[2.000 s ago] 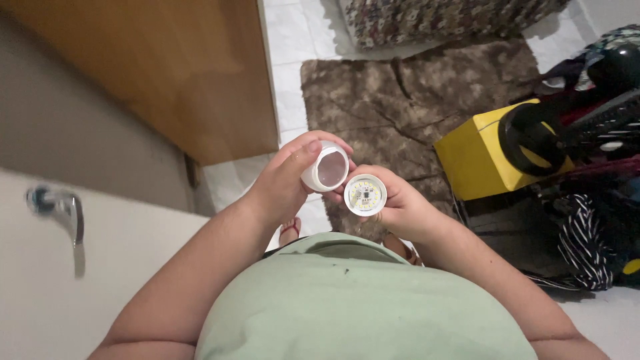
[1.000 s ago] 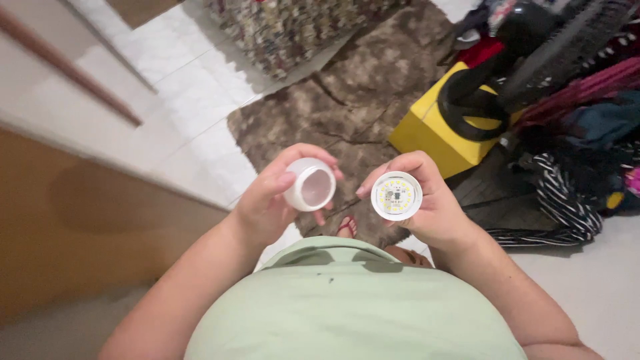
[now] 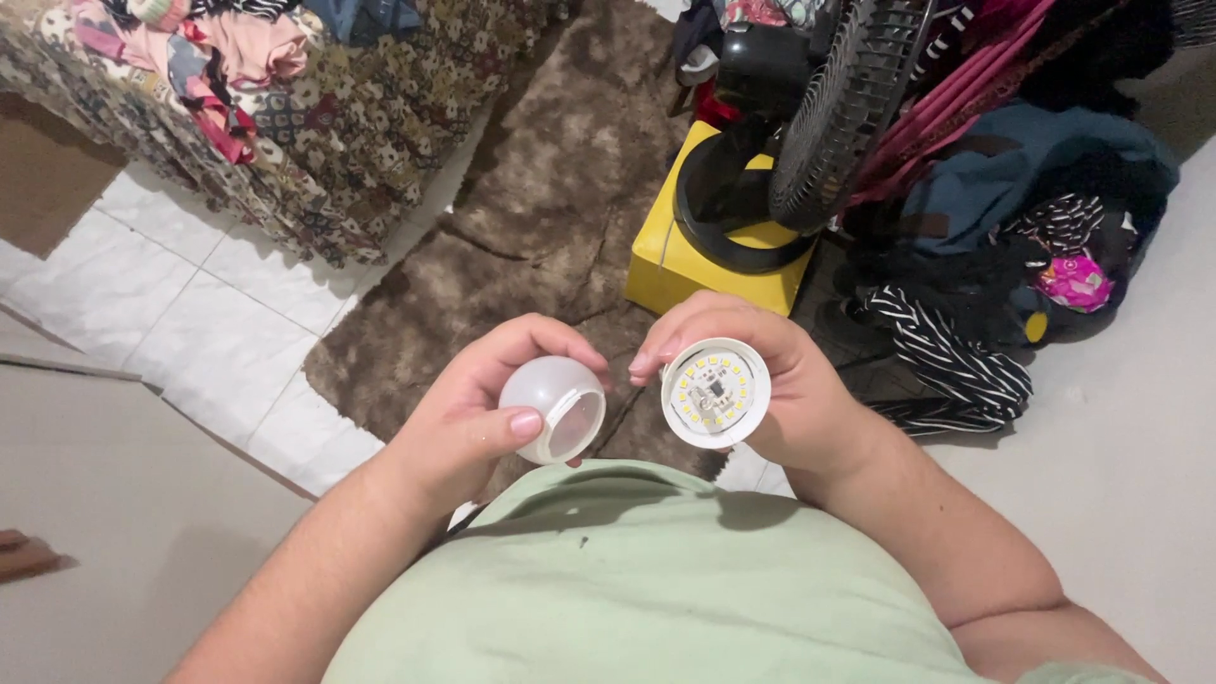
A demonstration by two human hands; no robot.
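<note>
My left hand grips a frosted white LED bulb diffuser dome, its round open rim tilted toward the right and down. In my right hand is the white LED bulb base, its face turned up to the camera. A ring of small yellow LED chips surrounds a small circuit on that face. Dome and base are held apart in front of my green shirt, with a gap between them. My fingers and palm hide the underside of the base.
A black fan stands on a yellow box ahead to the right, beside piled clothes and a dark blue bag. A brown rug lies on white tiles. Clothes lie on a floral-covered piece of furniture.
Two seconds ago the dome and base were close together; now they are apart. The view has turned, bringing more of the fan and clothes into sight.
</note>
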